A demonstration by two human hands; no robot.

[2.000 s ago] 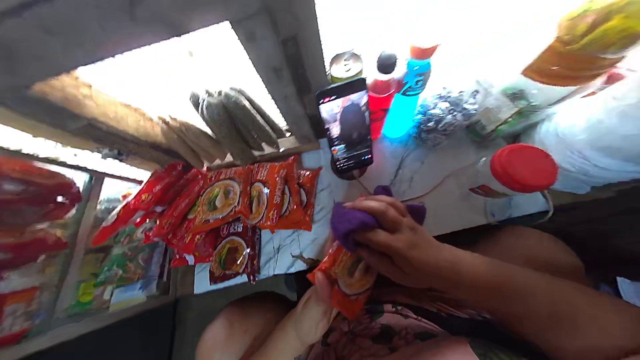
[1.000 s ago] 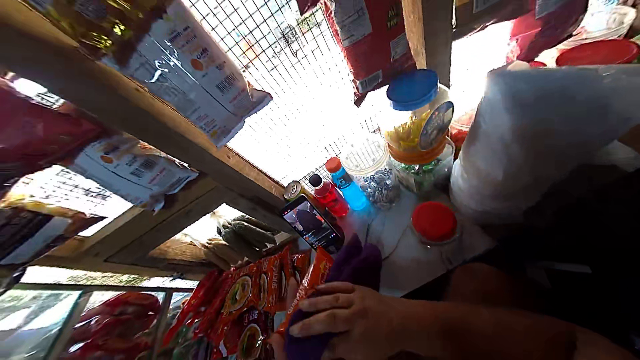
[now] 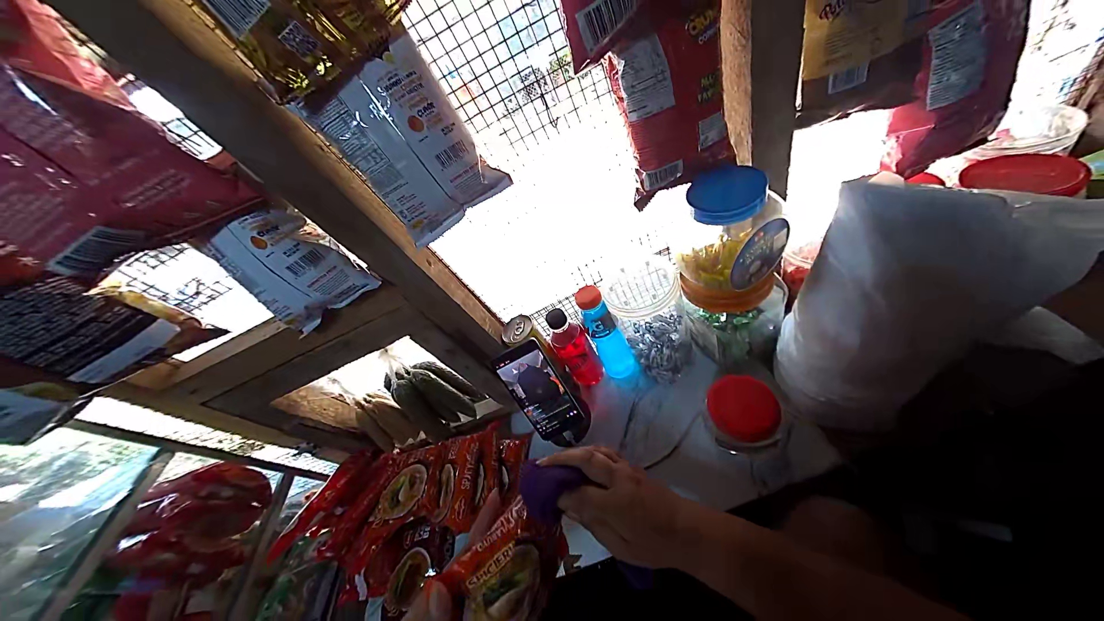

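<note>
My right hand [image 3: 617, 509] grips a purple cloth [image 3: 548, 490] and presses it against the top of a red-orange instant noodle packet [image 3: 509, 580]. Low in the view, my left hand [image 3: 435, 595] holds that packet by its left side; much of this hand is hidden by the packet and the lower frame edge. Just left of the hands, more red noodle packets [image 3: 405, 492] stand in a row on the marble-patterned counter. A smartphone [image 3: 539, 392] with a lit screen leans upright beyond my right hand.
Behind the phone stand a can [image 3: 519, 330], a red drink bottle [image 3: 576, 349] and a blue one [image 3: 608, 336]. Jars [image 3: 733, 250], a red-lidded jar [image 3: 743, 410] and a white plastic bag [image 3: 914, 293] are at right. Snack packs [image 3: 405, 138] hang from wooden beams before wire mesh.
The view has tilted up strongly, bringing in the hanging packs and mesh. The cloth, on the packet's upper end two seconds ago, covered more of its side one second ago and is at its top again.
</note>
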